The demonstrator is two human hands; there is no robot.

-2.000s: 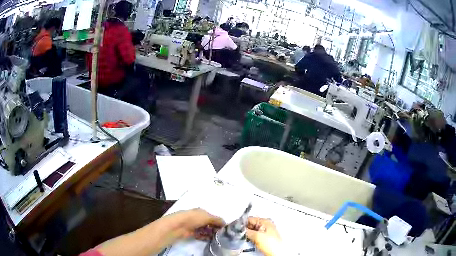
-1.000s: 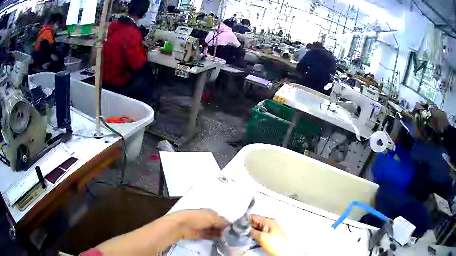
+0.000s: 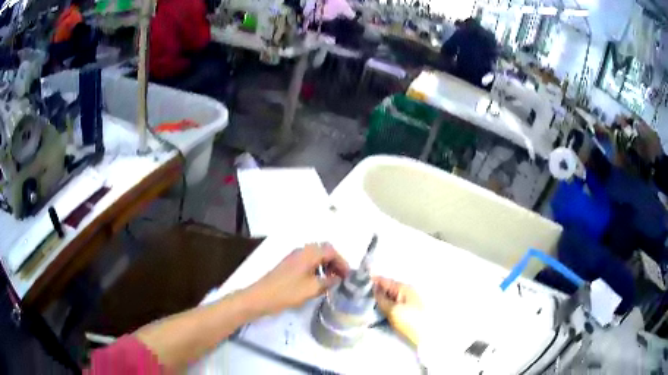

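Note:
A nozzle bottle point(image 3: 343, 315) with a grey pointed spout and a cloudy, yellowish lower body stands on the white table point(image 3: 454, 307) at the lower middle. Grey material is around its neck. My left hand point(image 3: 311, 271) is at the left of the neck, with bent fingers touching or very near it. My right hand point(image 3: 395, 299) is at the right side of the neck, its fingertips pinched against it. The picture is blurred, so exactly what the fingertips pinch is unclear.
A cream tub point(image 3: 461, 212) lies beyond the table. A white panel point(image 3: 284, 198) is left of it. A sewing machine point(image 3: 33, 154) stands far left, and a blue strip point(image 3: 538, 258) at right. A brown box point(image 3: 183, 267) is lower left. People sit at machines behind.
The view has tilted down, so the table and bottle appear higher and the bottle's lower body shows. Both hands stay at the bottle's neck.

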